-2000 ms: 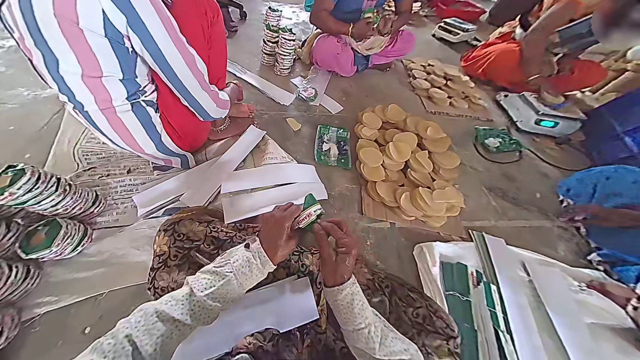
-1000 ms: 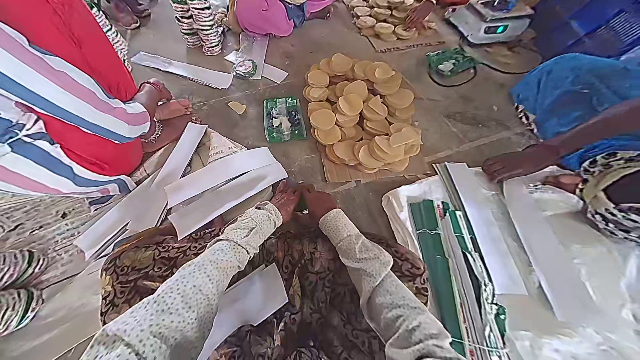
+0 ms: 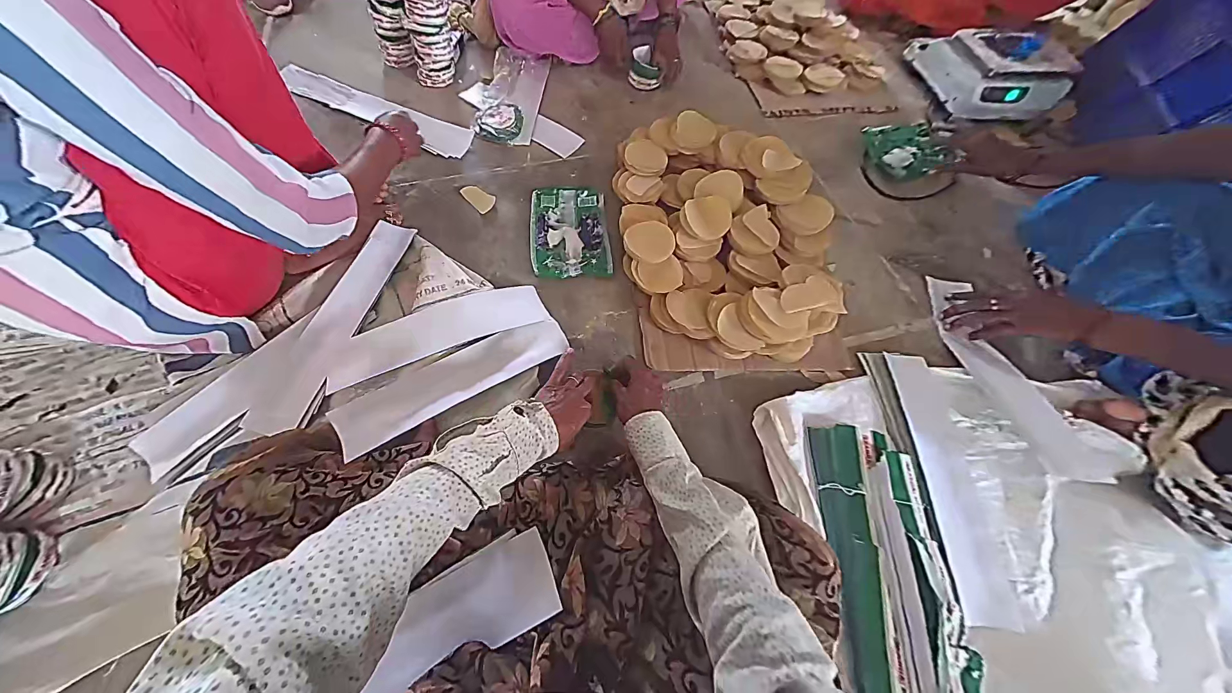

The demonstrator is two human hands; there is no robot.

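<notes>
Both my hands are low in front of my lap, close together, with a small dark green packet [image 3: 603,399] between them. My left hand [image 3: 568,402] touches its left side with bent fingers. The fingers of my right hand [image 3: 636,389] curl at its right side; how firmly either hand grips is blurred. Just beyond lies a green printed plastic packet [image 3: 571,233] on the floor. Right of it, round yellowish flat discs [image 3: 707,218] are heaped on a cardboard sheet [image 3: 669,348]. White paper strips [image 3: 452,332] lie left of my hands, and a white sheet [image 3: 481,606] rests on my lap.
Green and white folded plastic wrappers [image 3: 852,539] lie on clear sheeting at right, by a person's hand [image 3: 1020,316] on a white strip. A person in striped cloth sits left. Farther off are a digital scale [image 3: 991,77], another disc heap [image 3: 794,43] and stacked round packs [image 3: 414,38].
My hands, which held a green and white round pack up over my lap, have moved down toward the floor. The view has tilted and shifted. A hand at right now holds a green packet near the scale.
</notes>
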